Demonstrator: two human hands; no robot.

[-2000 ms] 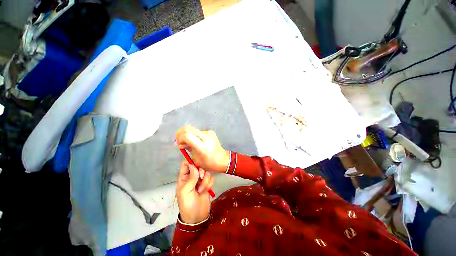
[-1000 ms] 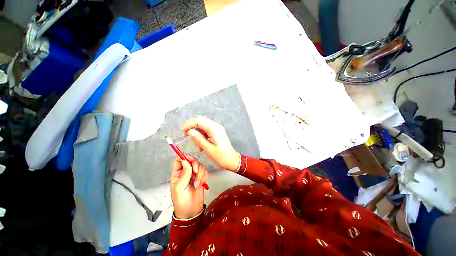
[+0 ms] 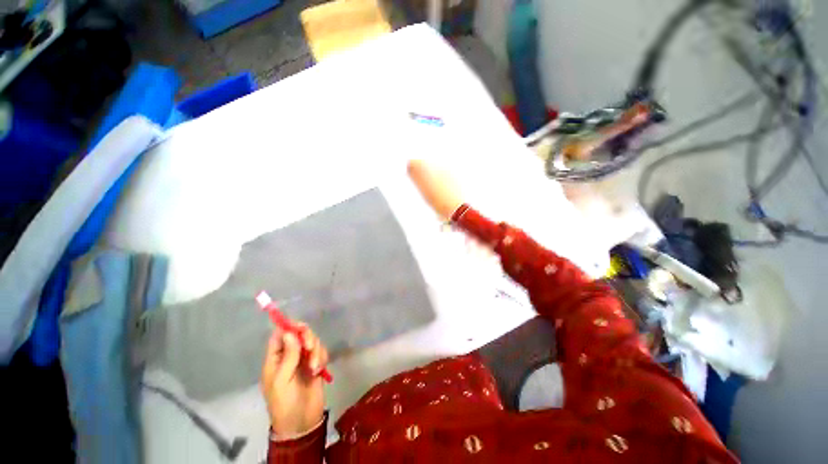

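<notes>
My left hand (image 3: pixel 295 376) holds a red pencil (image 3: pixel 283 324) near the front edge of the grey cut panel (image 3: pixel 331 272), its pale tip pointing up and left over the cloth. My right hand (image 3: pixel 434 188) is blurred, stretched forward over the white table (image 3: pixel 300 154) beyond the panel's right corner. Its fingers are not clear enough to tell whether they hold anything. Blue and pink-red thread snips (image 3: pixel 426 119) lie on the table beyond my right hand, apart from it.
A folded blue bundle (image 3: pixel 98 353) lies at the left, with a dark cloth strip (image 3: pixel 195 420) beside it. A long white padded arm (image 3: pixel 77 213) runs along the left edge. A steam iron (image 3: pixel 604 145) with cables stands at the right.
My right hand has moved away from the pencil, forward and right across the table. My left hand still holds the pencil. The whole view has shifted and blurred.
</notes>
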